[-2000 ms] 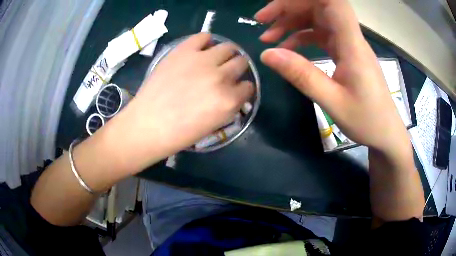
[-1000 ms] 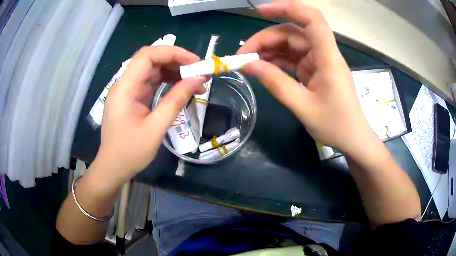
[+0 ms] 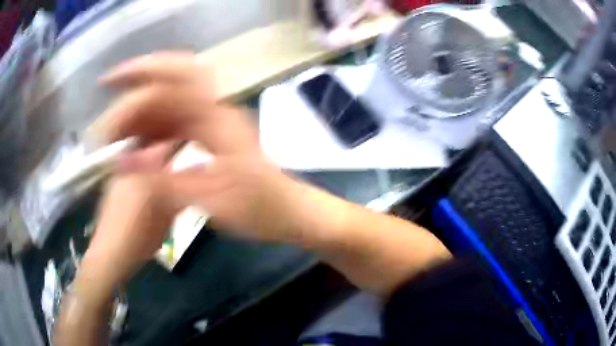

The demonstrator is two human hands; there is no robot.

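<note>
The view is strongly blurred. My left hand [image 3: 132,203] reaches up from the lower left, its fingertips close to or touching my right hand [image 3: 202,159]. My right hand reaches in from the right, over the left part of the bench, with fingers bent. A pale elongated thing [image 3: 100,157], which may be a label roll, shows beside the fingertips; whether either hand holds it cannot be told. Part of a shallow white box [image 3: 188,236] with a green and yellow spot shows below my hands. The round tub cannot be made out.
A phone [image 3: 341,111] lies on white paper [image 3: 287,138], with a round fan [image 3: 442,62] to its right. A black textured surface with a blue strip [image 3: 490,267] is at right, beside a white blister tray [image 3: 592,240] of black devices. White material [image 3: 57,179] is at left.
The view has swung right, bringing the fan and blister tray in. The banded roll held between both hands a second ago is no longer clear. My hands are now close together and partly overlap.
</note>
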